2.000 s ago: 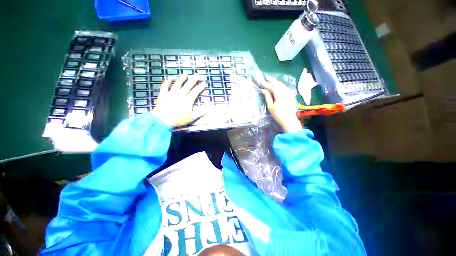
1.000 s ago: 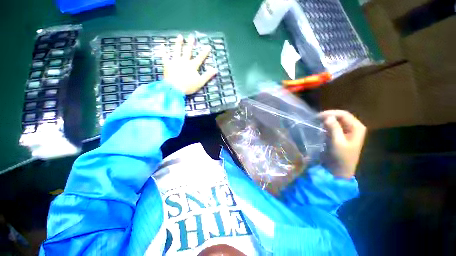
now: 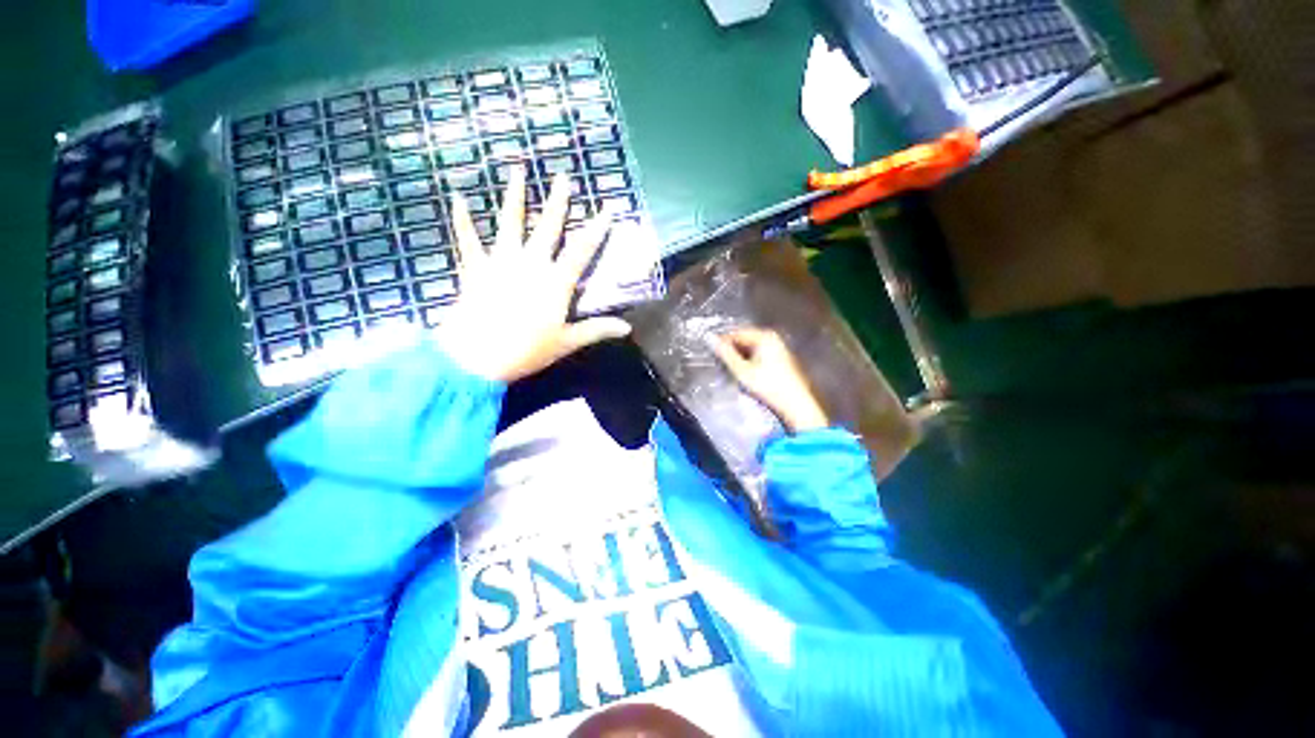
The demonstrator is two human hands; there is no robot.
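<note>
The part sheet [image 3: 346,188], a grid of small dark rectangles with paler centres, lies flat on the green tabletop. My left hand [image 3: 522,289] rests on its near right part, fingers spread, palm down, holding nothing. My right hand [image 3: 767,372] is over the brown bag [image 3: 808,310] below the table edge, with its fingers bent together. Crumpled clear waste film [image 3: 704,329] lies in the bag at my right fingertips. Whether the fingers still hold film cannot be told.
The strip stack [image 3: 101,274] stands at the left. A blue tray [image 3: 159,26] is at the far left. The orange-handled tool [image 3: 901,173] lies at the right table edge, beside a white scrap [image 3: 831,98]. The full-sheet stack [image 3: 995,51] is at the far right.
My right hand lifted clear film off the sheet's right side, swung it out right, then came back over the bag. My left hand stayed on the sheet, its fingers now spread wide.
</note>
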